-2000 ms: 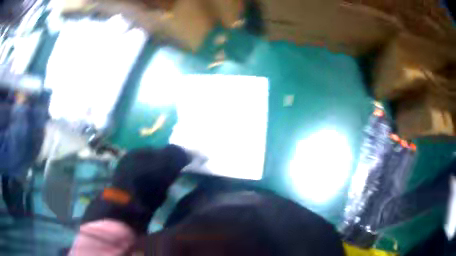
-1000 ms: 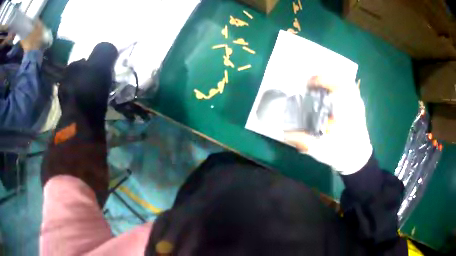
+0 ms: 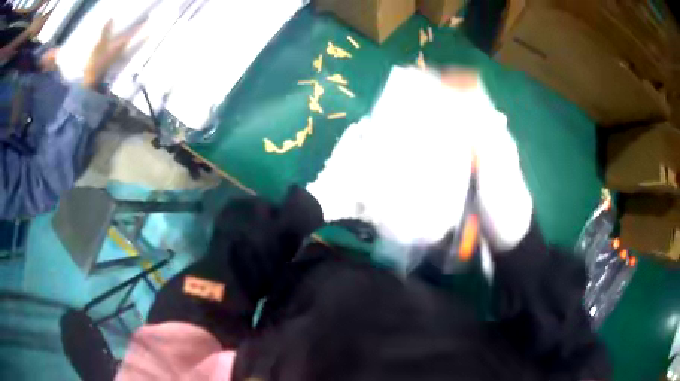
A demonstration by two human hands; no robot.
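A white mass, glaring and blurred, lies over the green table in front of me; a white sheet [image 3: 406,85] merges with my gloves in it. My left hand [image 3: 347,175], in a white glove, is at its left side; its fingers cannot be made out. My right hand [image 3: 503,186], in a white glove, is at its right side, with a bare-looking fingertip at the top. A slim dark bagged accessory with orange parts [image 3: 468,239] hangs along the inner side of my right hand and seems held by it.
Tan cardboard scraps [image 3: 317,97] lie on the green table [image 3: 555,149]. Open brown cartons [image 3: 567,63] line the back and right. Orange-ended packets [image 3: 608,271] lie at right. White units [image 3: 201,63] and another person's hand [image 3: 108,56] are upper left, stools [image 3: 89,227] below.
My left hand has come from the white units at left to the sheet. My right hand has drawn nearer the table's front, and the orange-ended accessory now shows lower beside it.
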